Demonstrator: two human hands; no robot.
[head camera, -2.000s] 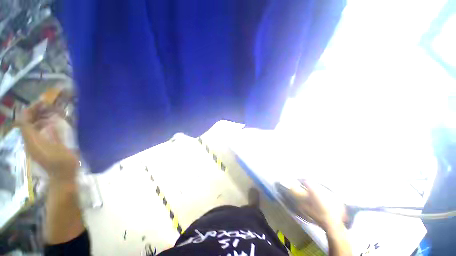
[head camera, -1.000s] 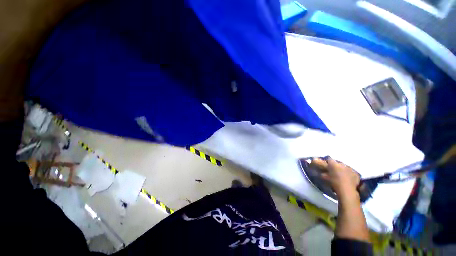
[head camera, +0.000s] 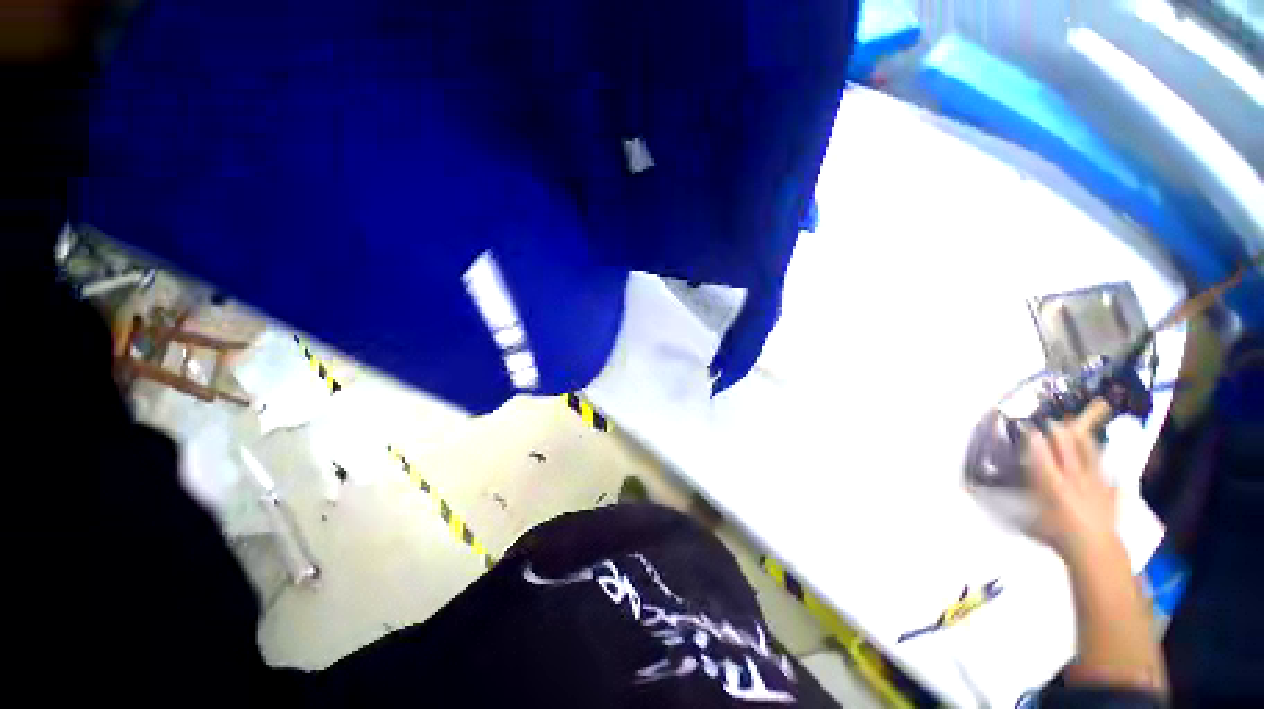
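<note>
A royal blue jacket (head camera: 347, 180) hangs raised across the upper left and centre, with a silver-grey strip on its lower part and a small white label on dark inner cloth. A steam iron (head camera: 1001, 441) is at the right of the white pressing table (head camera: 859, 416), beside the square metal iron rest (head camera: 1091, 326). My right hand (head camera: 1070, 485) is at the iron's handle, fingers reaching over it; blur hides whether it grips. My left hand is not visible; its dark sleeve fills the left side.
Yellow and black snips (head camera: 957, 609) lie near the table's front edge. A cord (head camera: 1206, 298) runs from the iron to the right edge. A wooden stool (head camera: 180, 355) and yellow-black floor tape (head camera: 441, 501) are at lower left. Blue and white strips line the back.
My right hand and the iron have moved up and right over the table, to beside the rest. The jacket's lower edge has swung left off the table, and the snips have come into view.
</note>
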